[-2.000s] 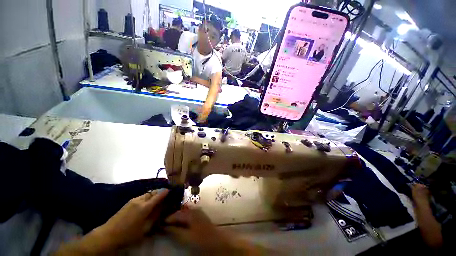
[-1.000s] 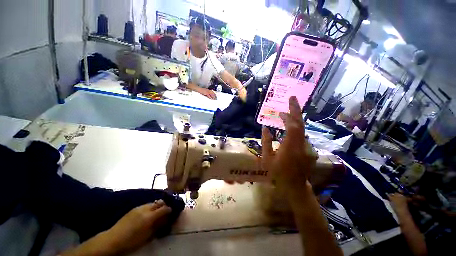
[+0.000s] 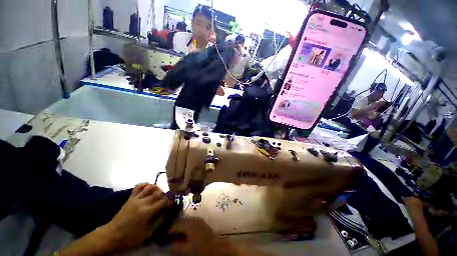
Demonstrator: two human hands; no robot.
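Note:
The dark garment (image 3: 85, 200) is heaped left of the sewing machine, its edge under the needle end. The cream sewing machine head (image 3: 260, 167) spans the middle. My left hand (image 3: 139, 212) is closed on the garment just left of the presser foot, fingers bent. My right hand (image 3: 203, 240) is low in the picture, right of the garment's edge and in front of the machine bed. It is blurred, so its fingers and any hold are unclear. A small red spot shows beside it. The phone (image 3: 318, 70) stands upright behind the machine with a lit pink screen.
A person (image 3: 202, 30) across the table holds up dark cloth (image 3: 200, 75). A pale trough (image 3: 120, 107) lies behind my table. At right are dark cloth (image 3: 378, 205), a black card with white rounds (image 3: 347, 235) and another person's forearm (image 3: 423, 225).
My right hand went from the table up to the phone screen, then back down beside the garment. My left hand stayed on the cloth. The person opposite has lifted dark cloth.

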